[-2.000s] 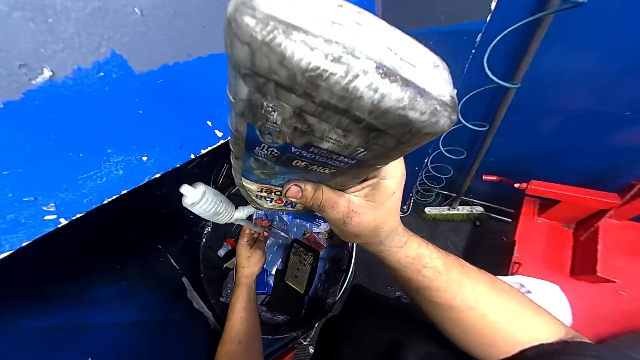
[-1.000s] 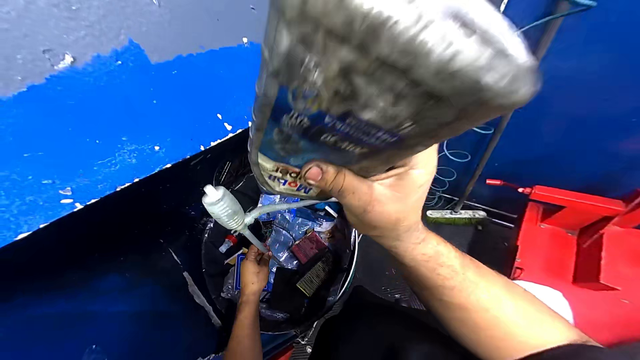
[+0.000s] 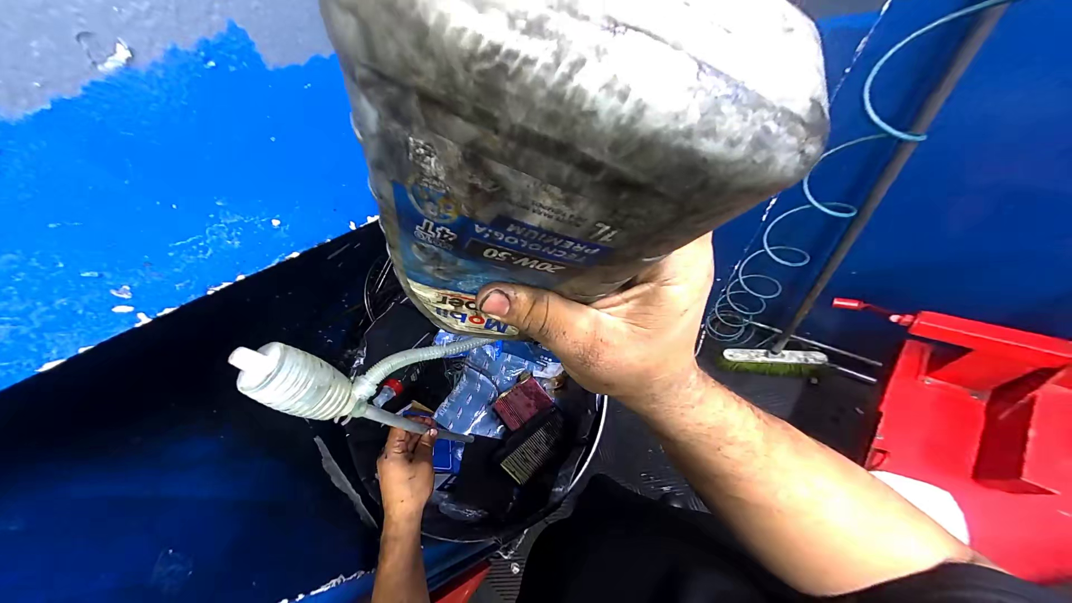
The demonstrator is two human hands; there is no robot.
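My right hand (image 3: 620,327) grips a grimy Mobil motor oil bottle (image 3: 578,142), tilted upside down and close to the camera, its thumb across the label. The bottle's neck is hidden. My left hand (image 3: 408,461) is lower down, fingers closed on the thin tube of a white plastic siphon pump (image 3: 297,381). The pump's ribbed bulb points up to the left, and its corrugated hose runs behind the bottle. Below both hands stands a round black bin (image 3: 596,444) holding plastic wrappers (image 3: 471,400), a dark red pleated piece (image 3: 523,404) and a black-framed pleated filter (image 3: 532,448).
A blue and grey wall (image 3: 193,167) rises at the left. On the right are a coiled light-blue air hose (image 3: 775,255), a push broom (image 3: 775,358) with its handle leaning up, and a red metal stand (image 3: 946,452). A white rounded object (image 3: 925,502) lies beside the stand.
The bottle came nearer the camera and then moved back somewhat, still in my right hand. My left hand keeps its hold on the pump's tube, and more of the bin's contents shows than in the oldest frame.
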